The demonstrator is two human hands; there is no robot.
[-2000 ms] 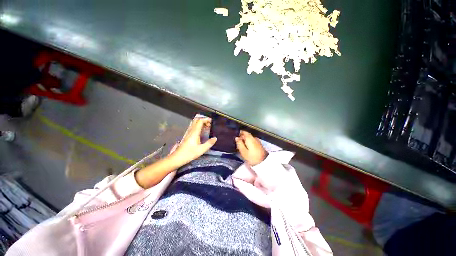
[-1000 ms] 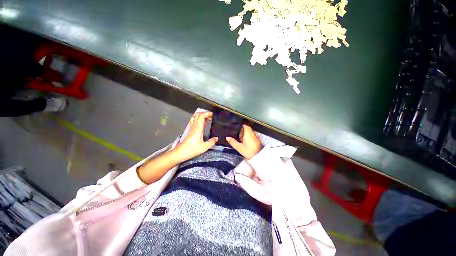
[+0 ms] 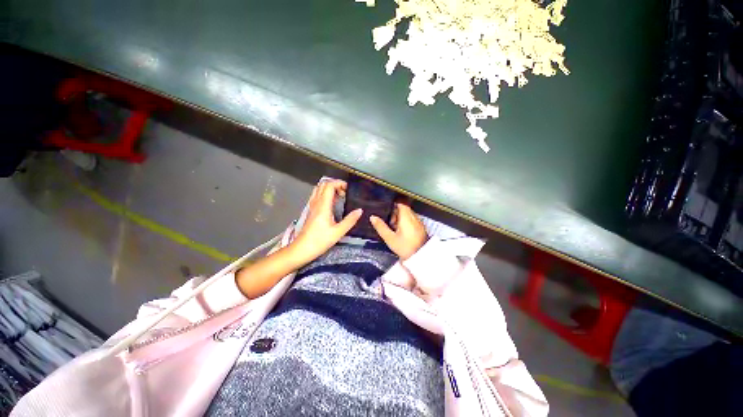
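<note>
A dark, plain rectangular thing, likely a mobile phone, is held low in front of my belly, just below the table edge. My left hand grips its left side, with the thumb on its near part. My right hand grips its right side, with the thumb also near its lower part. What the dark surface shows cannot be told. A heap of small cream pieces lies on the dark green table beyond my hands.
Glossy black trays stand at the right of the table. Red stools show under the table at the left and right. A person's dark-clothed leg is at the lower right. White bundled material lies at the lower left.
Both thumbs have moved slightly over the dark thing, the left one inward and up. The heap sits slightly further right and higher in view than two seconds ago. A foot at the left has drawn back.
</note>
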